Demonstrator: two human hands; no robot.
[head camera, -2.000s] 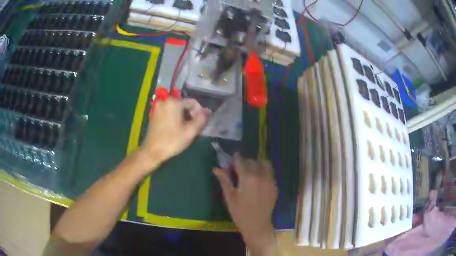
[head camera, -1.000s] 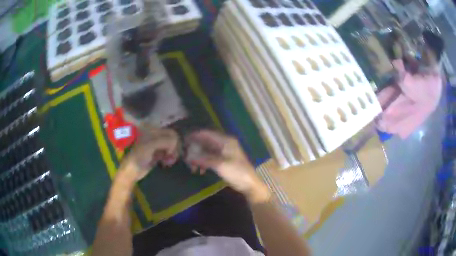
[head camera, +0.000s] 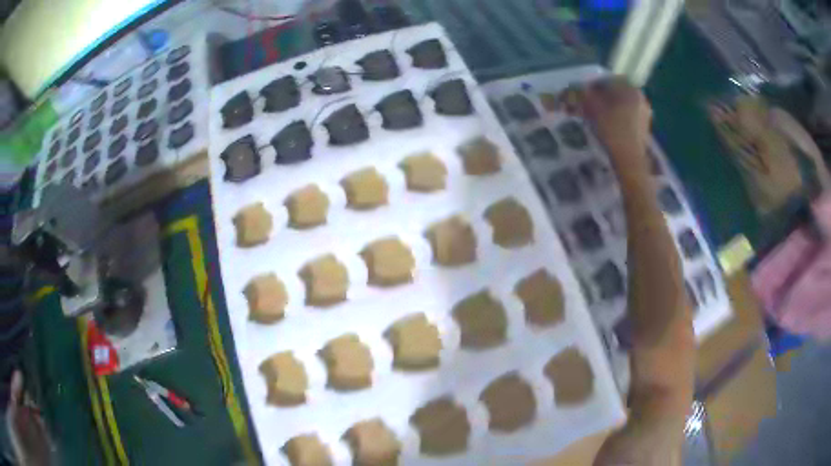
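My right hand (head camera: 620, 114) reaches over the far end of a foam tray (head camera: 713, 319) whose cutouts hold dark units. Its fingertips are at the tray's top row, blurred; whether they grip a unit cannot be told. My left hand (head camera: 27, 430) is at the lower left edge, blurred and cut off; its fingers cannot be made out. A nearer white foam tray (head camera: 351, 287) has two rows filled with dark units and tan, unfilled cutouts below them. Nippers (head camera: 169, 399) with red and pale grips lie on the green mat.
The grey press fixture (head camera: 82, 250) stands at the left, with a red tag (head camera: 100, 350) beside its base. Another filled foam tray (head camera: 123, 118) lies behind it. A person in pink (head camera: 802, 282) is at the right edge.
The view has swung right over the trays. My hands, together by the press a second ago, are apart: the right has moved to the far right tray. The nippers now show lying on the mat.
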